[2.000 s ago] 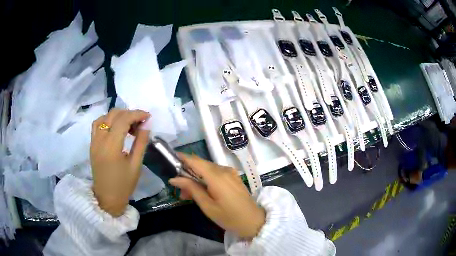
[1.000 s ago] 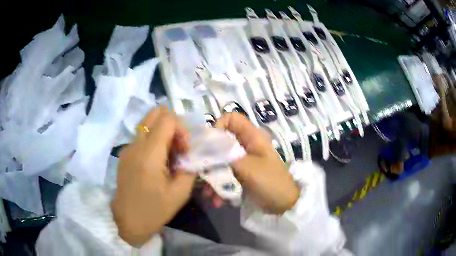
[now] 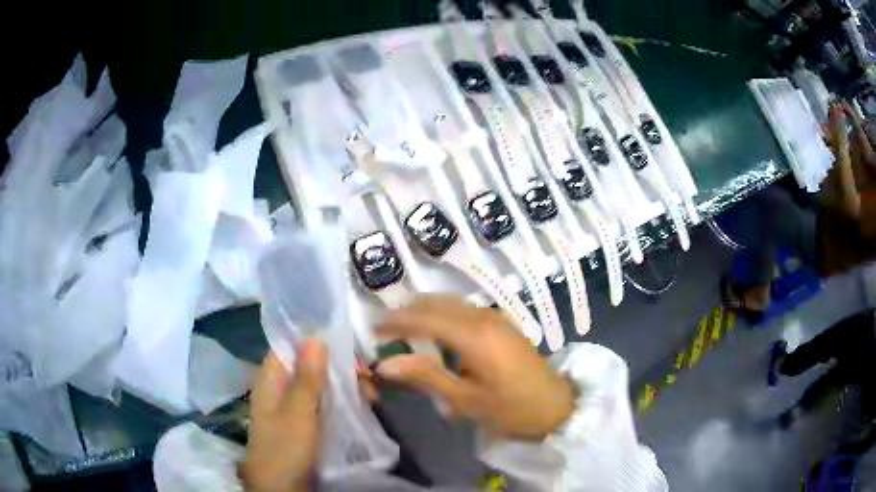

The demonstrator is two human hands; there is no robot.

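My left hand (image 3: 283, 413) holds a bagged smartwatch (image 3: 301, 282) upright at the lower middle; its face shows as a dim grey shape through the milky sleeve. My right hand (image 3: 480, 370) is just right of it, fingers apart and slightly blurred, with nothing clearly held. The white blister tray (image 3: 629, 207) lies beyond my hands. Bare smartwatches (image 3: 491, 216) with black faces and pale straps lie in two rows in it. White sleeves (image 3: 317, 115) cover its upper left slots.
Loose protective sleeves (image 3: 173, 259) lie heaped on the green mat at the left. Another white tray (image 3: 792, 135) is on the bench at the right, with another person's hand (image 3: 841, 159) beside it. Yellow-black floor tape (image 3: 687, 360) and blue objects show at the lower right.
The watch and sleeve, earlier held between both hands, are now in my left hand, with the watch inside the sleeve. My right hand has come away. The view has shifted, moving the tray leftward.
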